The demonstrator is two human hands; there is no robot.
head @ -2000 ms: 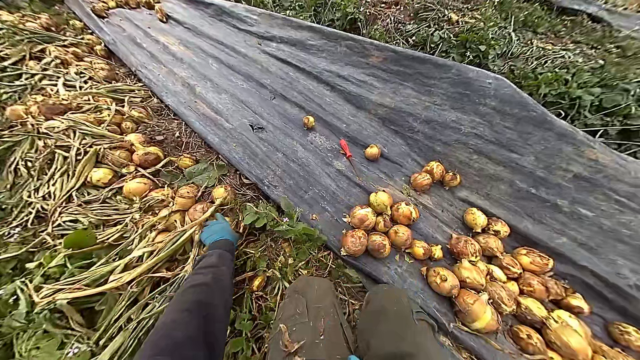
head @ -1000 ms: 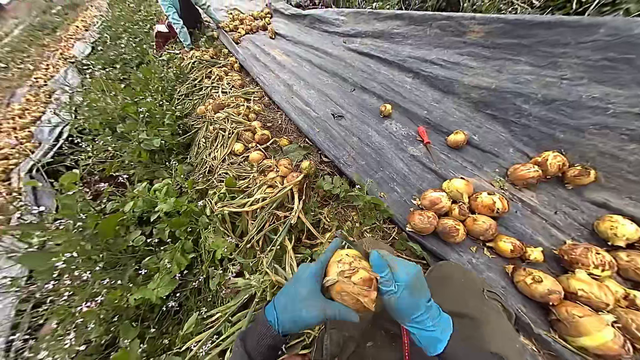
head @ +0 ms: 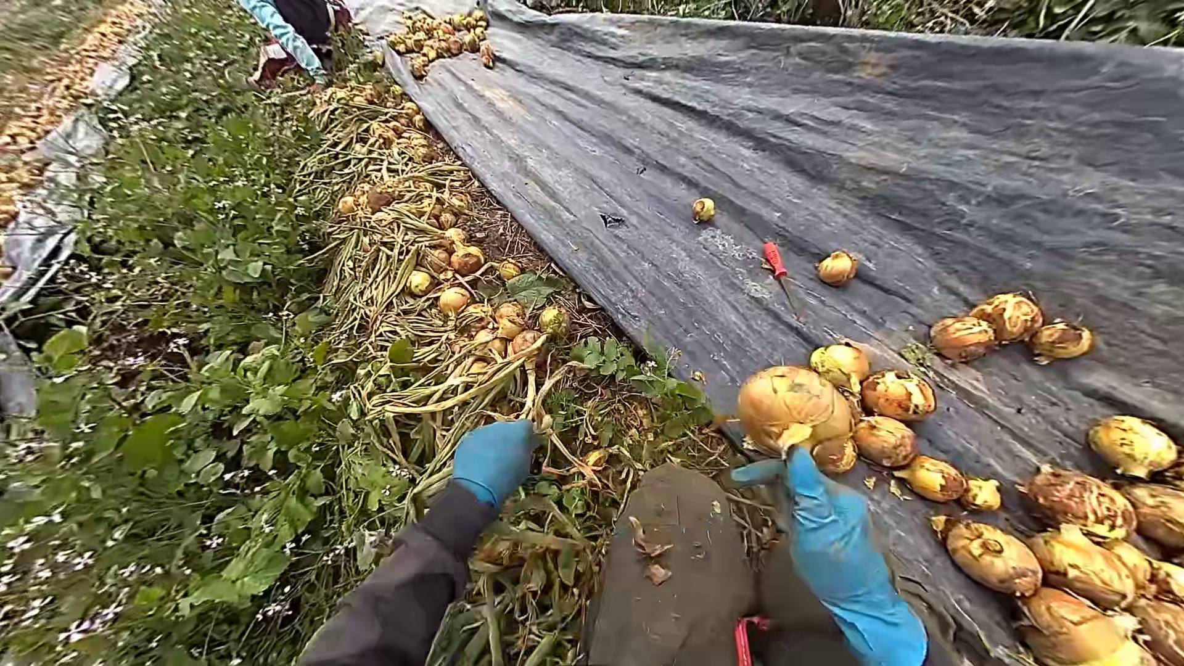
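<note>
My left hand, in a blue glove, is curled at the dried onion stalks beside the row of pulled onions; its fingertips are partly hidden. My right hand, also gloved in blue, has its fingers at the neck of a large yellow onion, which hides part of a small group of onions on the dark fabric sheet. A screwdriver with a red handle lies on the sheet, near a single onion. Part of a red object shows by my legs.
More onions are heaped at the lower right. Green weeds border the row on the left. A person's sleeved arm reaches down at the top left, near another onion pile.
My hands have parted from around an onion in front of me. The left has moved to the dried stalks, the right towards the sheet with an onion.
</note>
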